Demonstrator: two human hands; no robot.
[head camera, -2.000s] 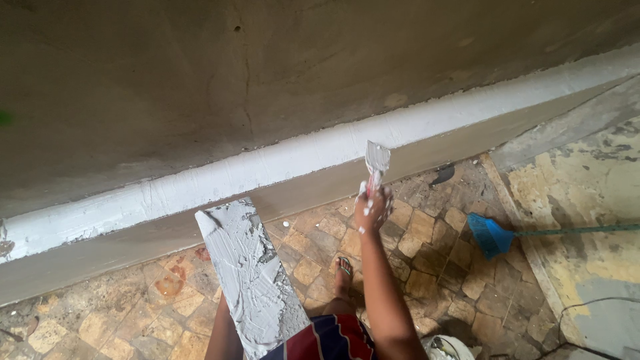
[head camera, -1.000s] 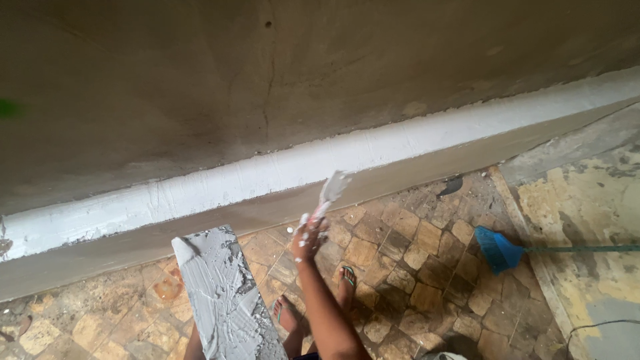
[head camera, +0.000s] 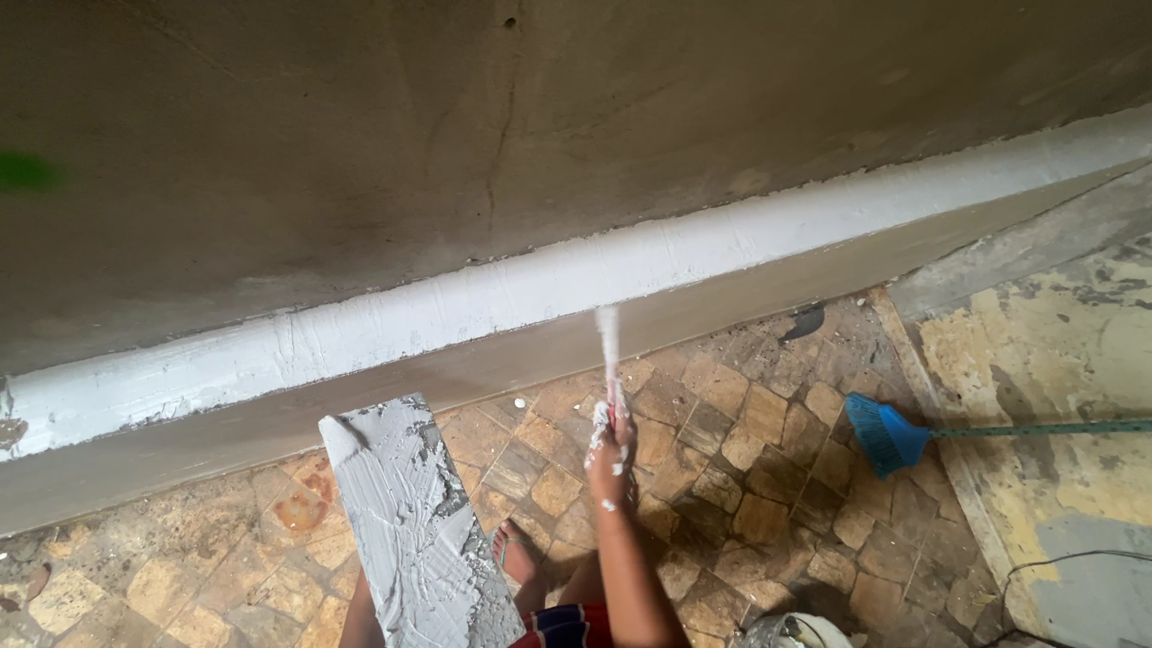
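Note:
My right hand, smeared with white putty, grips a putty knife whose blurred blade points up toward the lower edge of a white-coated strip along the wall. To the left lies a long flat board covered in ridged putty, with a thick lump at its upper left corner. My left hand does not show; the board reaches the bottom edge of the view.
Stone-patterned floor tiles run below the grey wall. A blue broom lies at right beside a raised edge. At bottom right stands a bucket, with a dark cable further right.
Between one second ago and now, the putty knife has swung from leaning right to nearly upright. My right hand still holds it. The view has shifted somewhat.

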